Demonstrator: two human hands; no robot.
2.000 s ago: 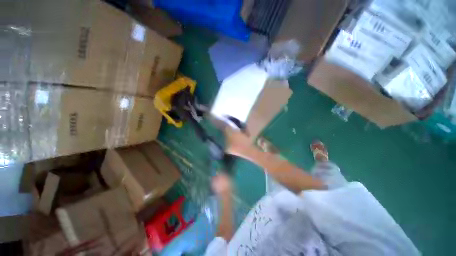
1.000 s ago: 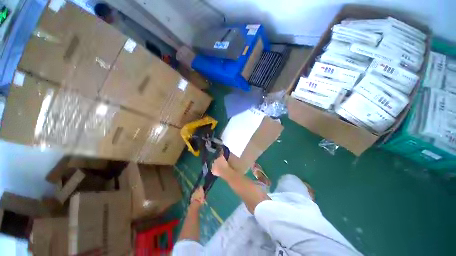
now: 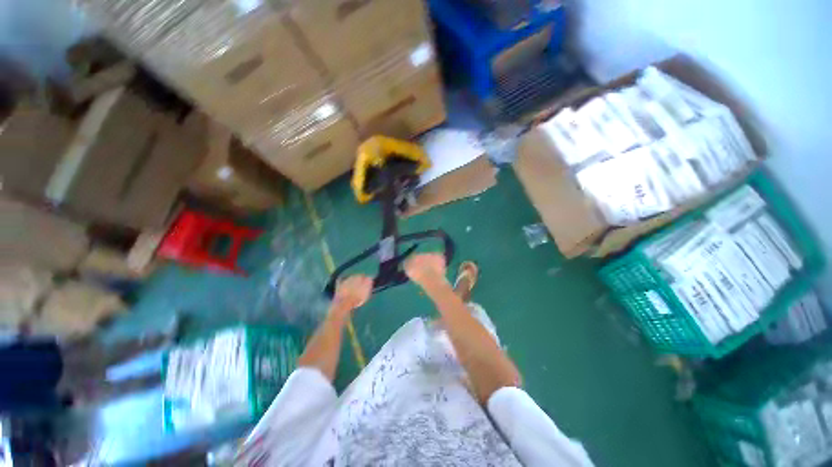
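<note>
The black loop handle of the pallet truck (image 3: pixel 389 248) is in front of me, joined to its yellow base (image 3: pixel 392 157). My left hand (image 3: pixel 353 292) is closed on the left part of the loop. My right hand (image 3: pixel 425 269) is closed on its right part. The wrapped carton stack (image 3: pixel 274 87) stands right behind the yellow base; its top is cut off by the picture's edge. The forks are hidden.
An open carton of white packets (image 3: pixel 566 205) and a green crate of packets (image 3: pixel 643 306) stand at right. A red stool (image 3: pixel 205 242), loose cartons (image 3: pixel 119 155) and another green crate (image 3: pixel 274 360) are at left. A blue crate (image 3: pixel 479 55) and flattened cardboard (image 3: pixel 456 190) lie ahead.
The view has turned, so the stack now shows straight ahead and the stool higher at left. Both hands have spread apart on the loop, which is now seen wide.
</note>
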